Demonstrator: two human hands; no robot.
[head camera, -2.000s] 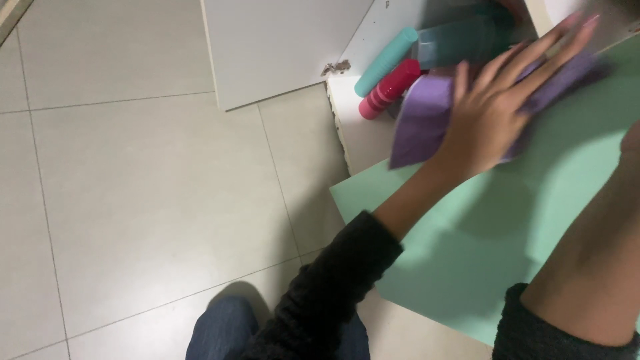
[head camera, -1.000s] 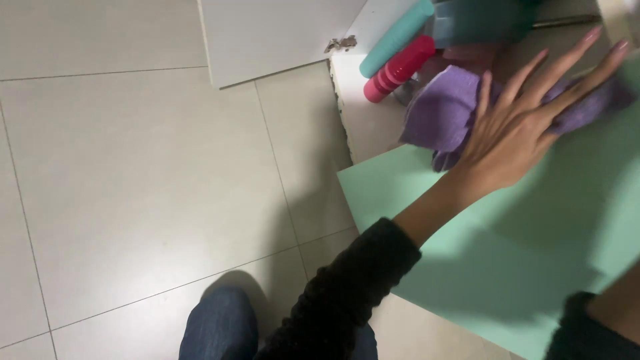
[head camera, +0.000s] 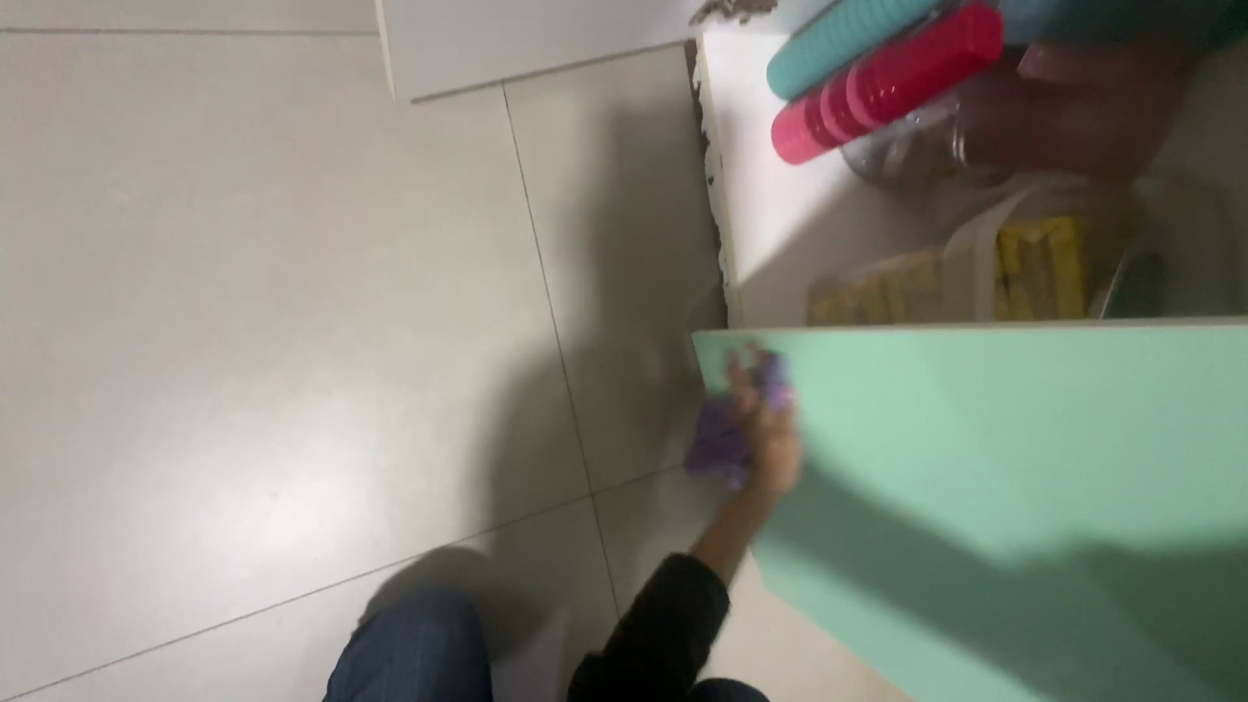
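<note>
My left hand (head camera: 770, 439), blurred by motion, holds a bunched purple cloth (head camera: 720, 444) at the left end of a pale green cabinet door panel (head camera: 1024, 419). Part of the cloth hangs past the panel's side edge, over the floor. Some of it shows between or beyond the fingers near the panel's upper left corner. My right hand is out of view. Behind the panel, inside the cabinet, lie a pink-red bottle (head camera: 887, 83) and a ribbed teal bottle (head camera: 848, 39), side by side.
A white cabinet door (head camera: 536, 39) stands out at the upper left, beside a hinge (head camera: 733, 10). Clear containers, one with yellow packets (head camera: 1041, 268), sit in the cabinet. The cabinet's side edge (head camera: 717, 185) is chipped. Pale tiles (head camera: 273, 292) cover the floor, near my knee (head camera: 414, 643).
My left hand and the purple cloth have moved from the panel's upper part by the cabinet opening to its left end. The right forearm has left the view.
</note>
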